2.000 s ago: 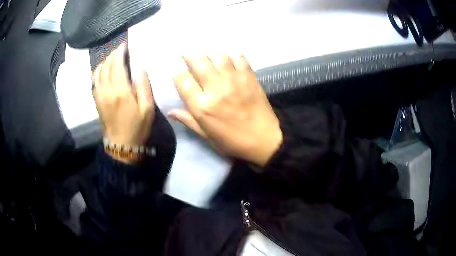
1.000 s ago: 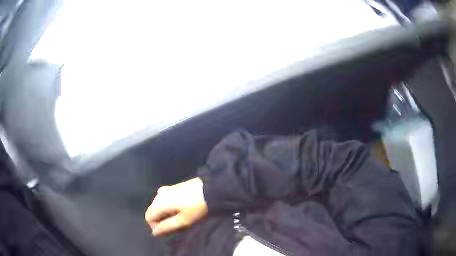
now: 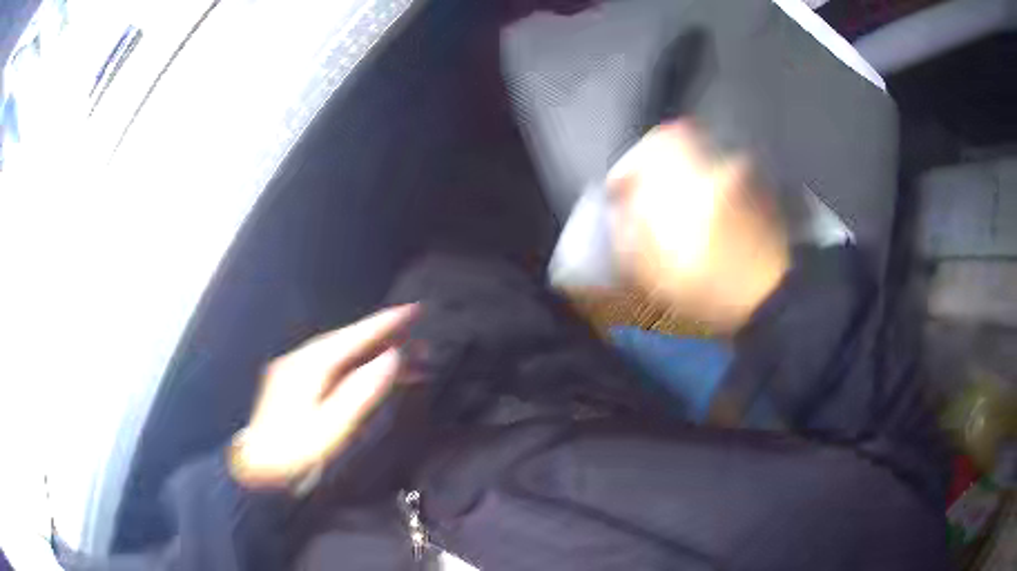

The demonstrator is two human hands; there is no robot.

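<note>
My right hand [image 3: 703, 234] is strongly blurred, over grey cloth [image 3: 825, 123] and a pale piece [image 3: 582, 248] at the right. Whether its fingers hold anything cannot be told. A dark blurred shape [image 3: 680, 69] shows just above it. The grey cloth has a fine mesh-like look on its left part. My left hand [image 3: 326, 396] is low over my lap at centre left, its thumb and fingers apart, with nothing seen in it.
The glaring white table [image 3: 134, 234] fills the left side, with its curved edge running down to the lower left. A blue sheet [image 3: 675, 363] and brown wood [image 3: 641, 310] lie below my right hand. Blurred coloured items [image 3: 981, 480] are at the lower right.
The view has swung to the right, away from the tabletop. My right hand has moved from my lap out over the grey cloth. My left hand is back in view, off the table.
</note>
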